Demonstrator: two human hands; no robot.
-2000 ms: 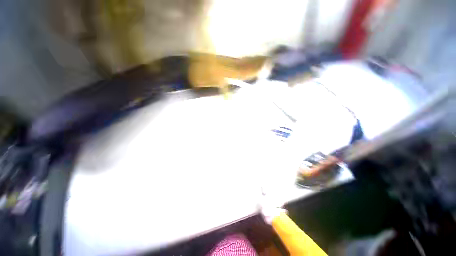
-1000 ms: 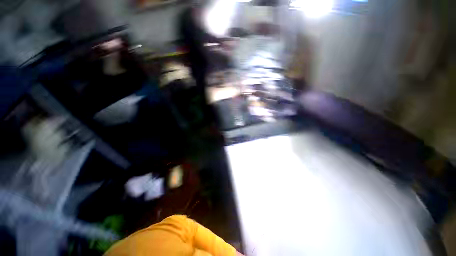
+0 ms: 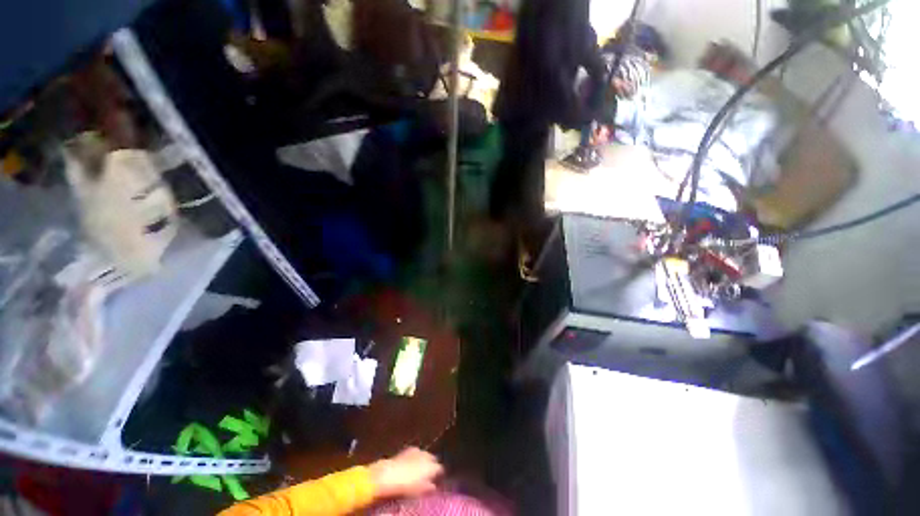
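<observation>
My left hand (image 3: 406, 471), in a yellow sleeve, is at the bottom centre, small and blurred, over the edge of a dark red-brown board (image 3: 429, 388). Its fingers look bent; whether it holds anything cannot be told. White paper-like pieces (image 3: 326, 360) and a small green-and-white rectangle (image 3: 407, 365) lie on the board, ahead of the hand. My right hand is not in view. The white-covered table (image 3: 666, 443) is at the lower right.
A grey cabinet-like unit (image 3: 615, 267) with cluttered small items stands beyond the table. A perforated metal frame (image 3: 217, 171) crosses the left side. Bright green strips (image 3: 222, 440) lie low at left. Cables hang at upper right. A person in dark clothing (image 3: 550, 91) is at the back.
The view has swung left, away from the white table, which now shows at the lower right. The yellow-sleeved left arm now reaches right and its hand has come into view.
</observation>
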